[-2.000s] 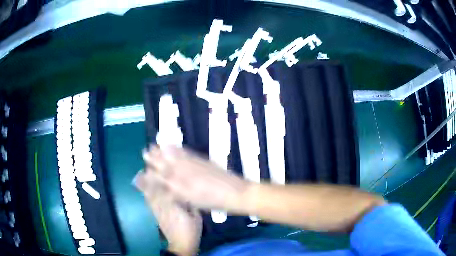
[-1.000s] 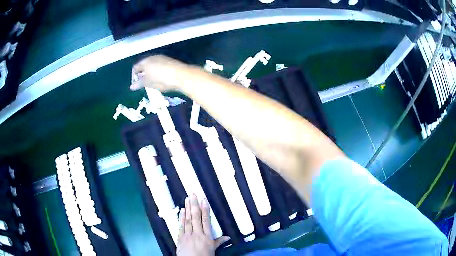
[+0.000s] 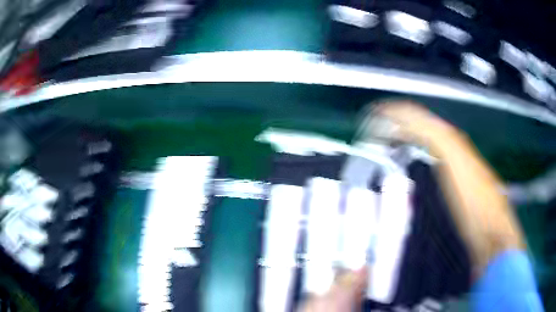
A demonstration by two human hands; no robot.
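Note:
The view is badly blurred. Long white bars [image 3: 281,244] lie side by side in the grooves of a slotted black tray [image 3: 436,244]. My right hand [image 3: 399,125] is beyond the tray's far edge, with its fingers curled around a pale bent end arm [image 3: 373,131]; the exact grip is smeared. My left hand [image 3: 341,295] is low in the view, over the near part of the bars and partly cut off by the bottom edge. Its fingers are too blurred to tell whether they grip or only rest. Other bent white ends [image 3: 305,143] stick out past the tray.
A narrow tray [image 3: 186,289] with dense rows of small white pieces [image 3: 177,213] stands left of the bars. Farther left is a dark tray [image 3: 49,143] with white pieces. A pale rail [image 3: 244,67] curves across beyond the work, with stocked black trays [image 3: 366,46] and something red [image 3: 21,73] beyond.
The view has swung and blurred. My right hand has gone from the second bar's end arm to one farther right. My left hand has also shifted right along the bars.

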